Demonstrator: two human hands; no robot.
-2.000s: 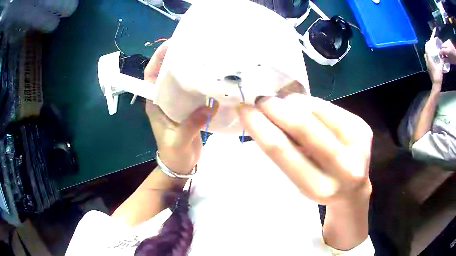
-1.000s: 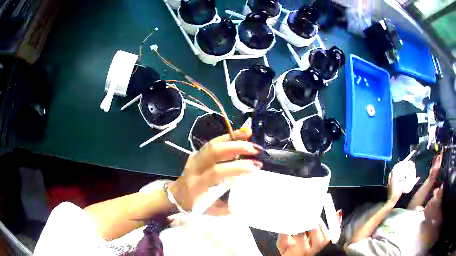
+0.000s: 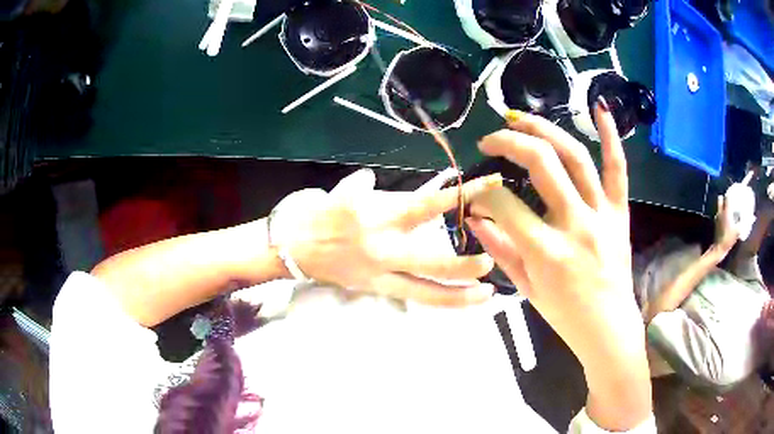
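My left hand [image 3: 365,242] lies palm down with fingers stretched over a camera unit at my lap. Black parts of this unit [image 3: 513,174] show between the hands; most of it is hidden. A white stick-like antenna [image 3: 516,335] shows below. Orange and brown lead wires [image 3: 443,144] rise from the unit and cross my left index finger. My right hand [image 3: 552,225] has thumb and one finger close together at the wires, its other fingers raised and spread. Whether my left hand grips anything is hidden.
Several white-rimmed black camera heads [image 3: 327,36] with antennas lie on the green bench [image 3: 178,110]. A blue tray [image 3: 692,127] holding a white ring [image 3: 692,82] stands right. Another person's arm [image 3: 687,284] is at far right.
The unit has moved from raised, in both hands, down to my lap. My left hand is now spread over it; my right hand has come up to the wires. The bench view has shifted upward.
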